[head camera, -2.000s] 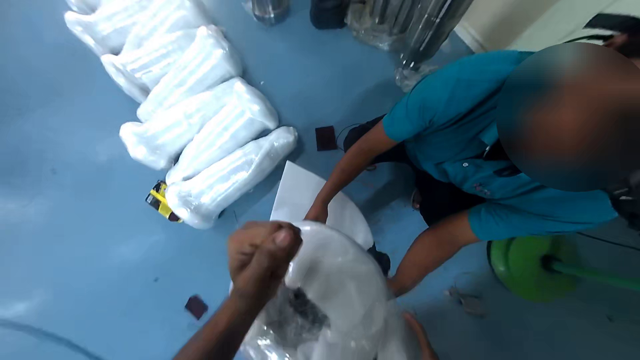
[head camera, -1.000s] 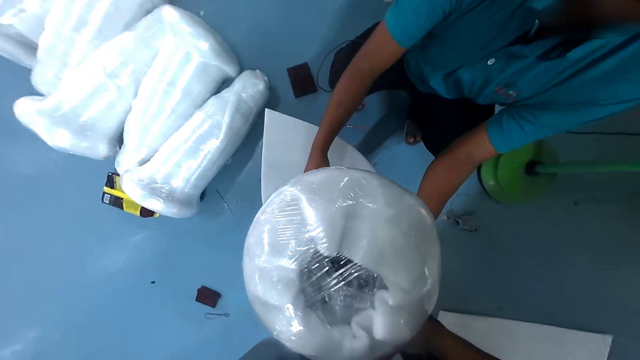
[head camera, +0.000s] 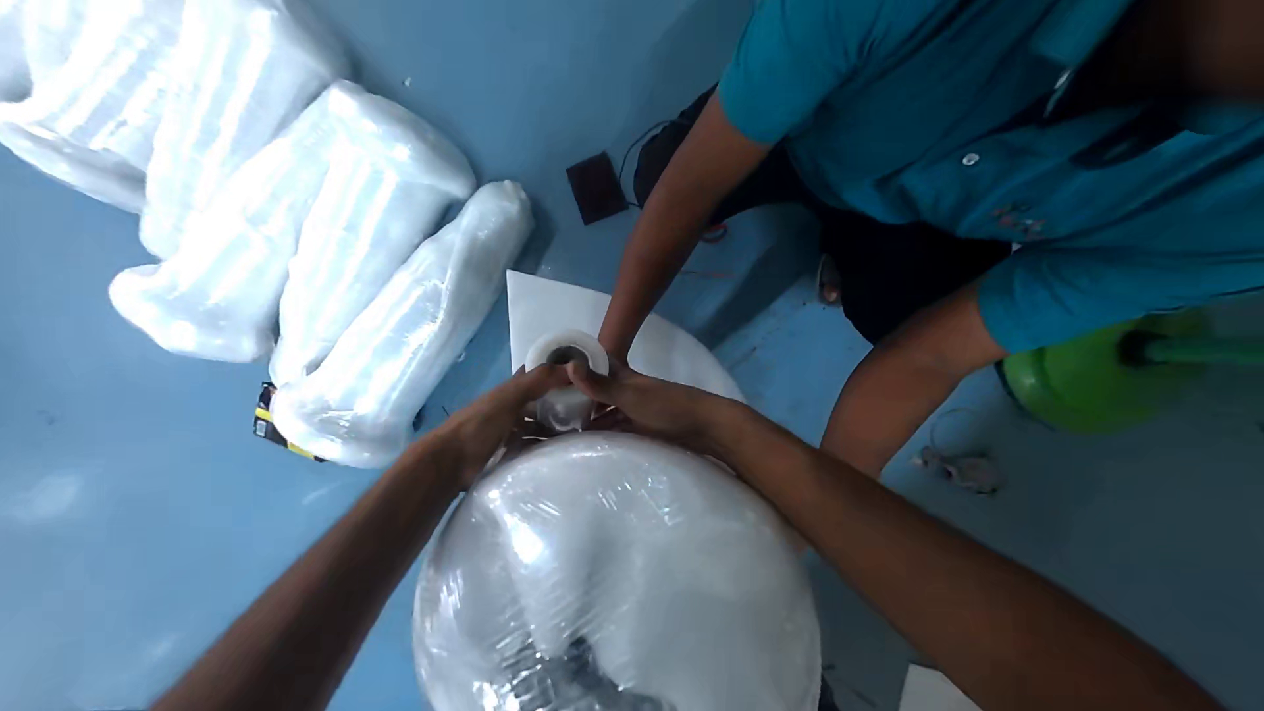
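Note:
A large round bundle (head camera: 632, 563), padded in white foam and wrapped in clear stretch film, stands upright at the bottom centre. Just past its far edge, my left hand (head camera: 518, 405) and my right hand (head camera: 632, 395) meet around a roll of clear stretch film (head camera: 568, 351), its hollow core facing up. Both hands grip the roll, one from each side; their lower fingers are partly hidden. A co-worker's arm (head camera: 671, 227) reaches down behind the roll, near my right hand, and the co-worker's other arm (head camera: 899, 395) comes down at the bundle's right side.
Several film-wrapped white bundles (head camera: 375, 326) lie on the blue floor at upper left, beside a yellow and black item (head camera: 265, 420). A white sheet (head camera: 671, 346) lies beyond the roll. A co-worker in a teal shirt (head camera: 889, 148) crouches at right, near a green round base (head camera: 1106, 370).
My hands have come together on the film roll at the bundle's far side; one second ago the roll was not visible. The view has shifted.

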